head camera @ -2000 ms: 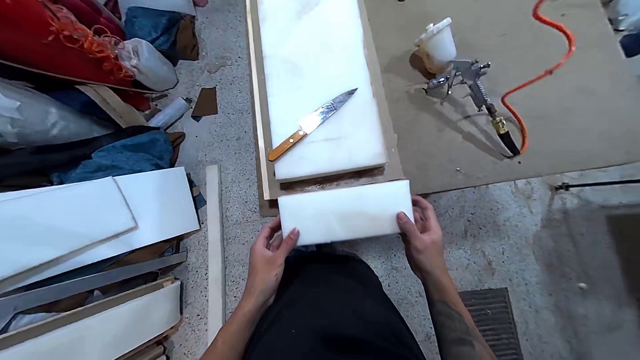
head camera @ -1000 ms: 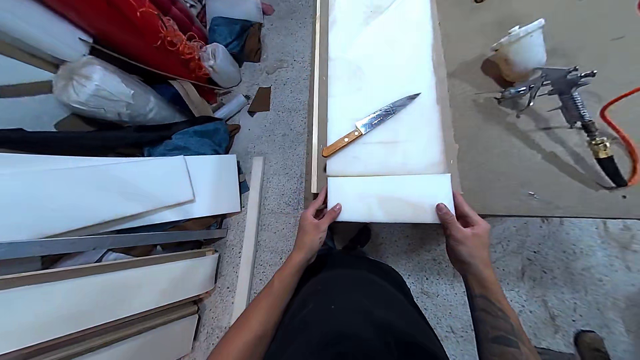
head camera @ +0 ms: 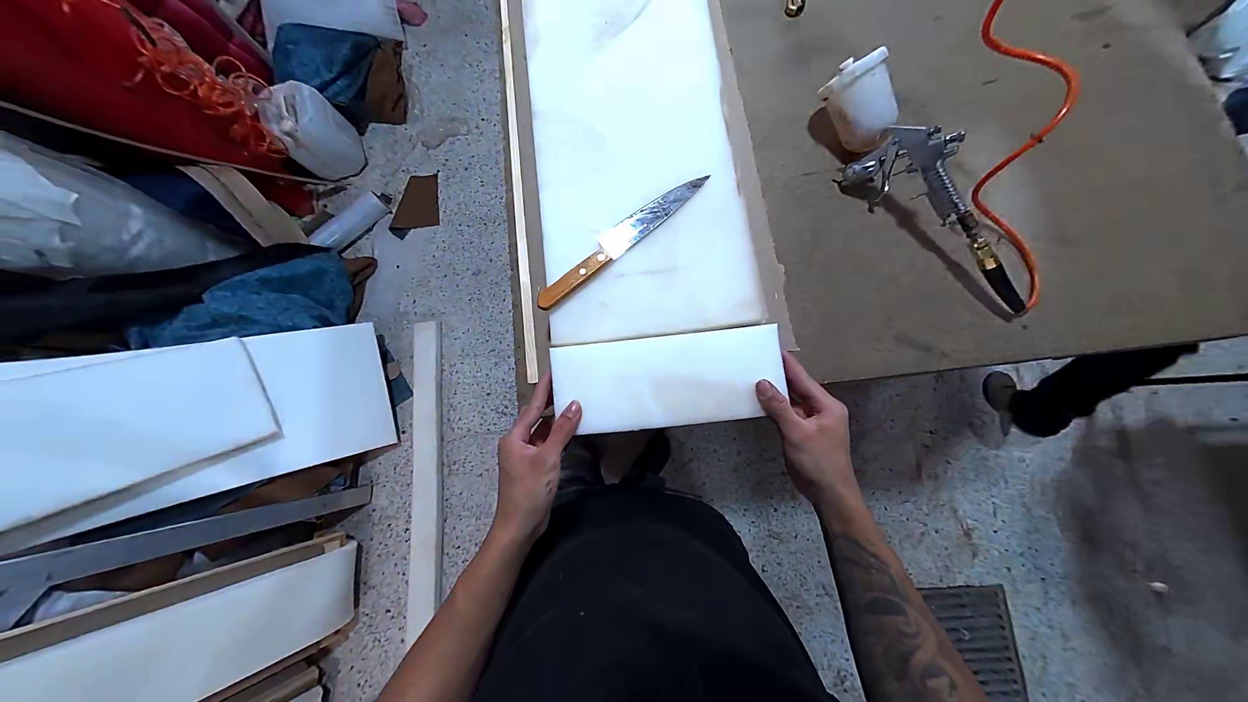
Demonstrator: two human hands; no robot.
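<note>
A short white foam piece (head camera: 668, 380) lies at the near end of a long white foam slab (head camera: 643, 127), its far edge along the slab's end. My left hand (head camera: 536, 458) grips its left end, thumb on top. At the right end my right hand (head camera: 809, 424) holds it the same way, fingers partly hidden. On the long slab rests a knife (head camera: 624, 244) with a wooden handle, its tip pointing up and right. The slab lies on a board whose brown edge (head camera: 756, 195) shows, with a thin wooden strip (head camera: 519, 195) along the left.
A spray gun (head camera: 916, 166) with a white cup and an orange hose (head camera: 1063, 97) lies on the brown table top (head camera: 1121, 224). White boards (head camera: 322, 390) and foam are stacked at left, near a long pale strip (head camera: 426, 468) on the floor. A person's dark-clothed leg (head camera: 1072, 390) shows at right.
The short foam piece, held in both hands, has moved against the end of the long slab; two seconds ago a gap showed between them. A person's leg has come into view at right.
</note>
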